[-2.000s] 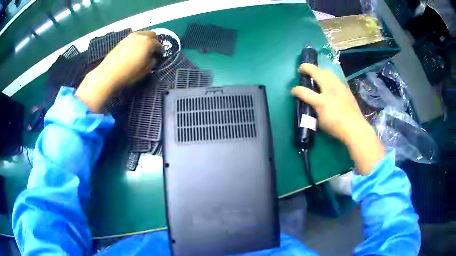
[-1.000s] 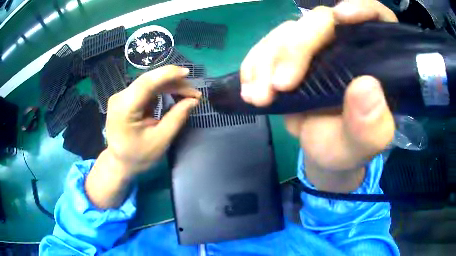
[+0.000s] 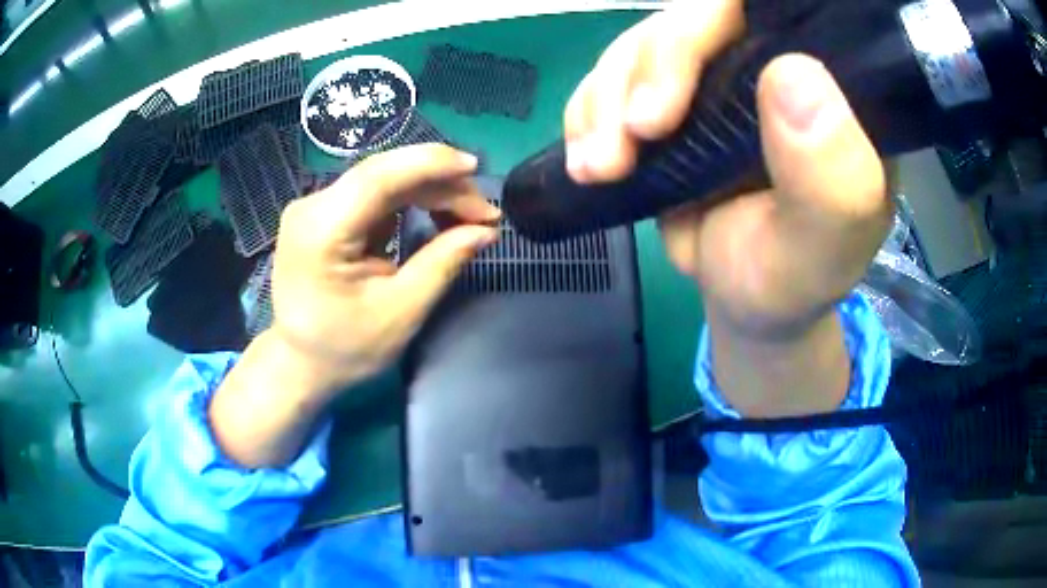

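The black rear housing (image 3: 522,402) lies in front of me, its slotted vent grille (image 3: 563,262) at the far end. My right hand (image 3: 764,218) is closed around the black electric screwdriver (image 3: 735,121), held tilted above the housing with its tip end over the grille. My left hand (image 3: 356,270) is over the housing's upper left, thumb and forefinger brought close together beside the screwdriver's tip. Whether a screw is between those fingertips is too small to tell. The bit is hidden.
The white-rimmed screw dish (image 3: 358,106) stands beyond my left hand. Loose vent grilles (image 3: 258,184) lie around it, with a plain black sheet (image 3: 201,287) nearer. A reddish-brown loop (image 3: 71,260) and coiled cord (image 3: 86,448) are at left. Clear plastic bags (image 3: 918,304) are at right.
Since two seconds ago, my left hand has moved from the dish to the housing, and my right hand has lifted the screwdriver off the bench. In the last second its tip moved slightly right.
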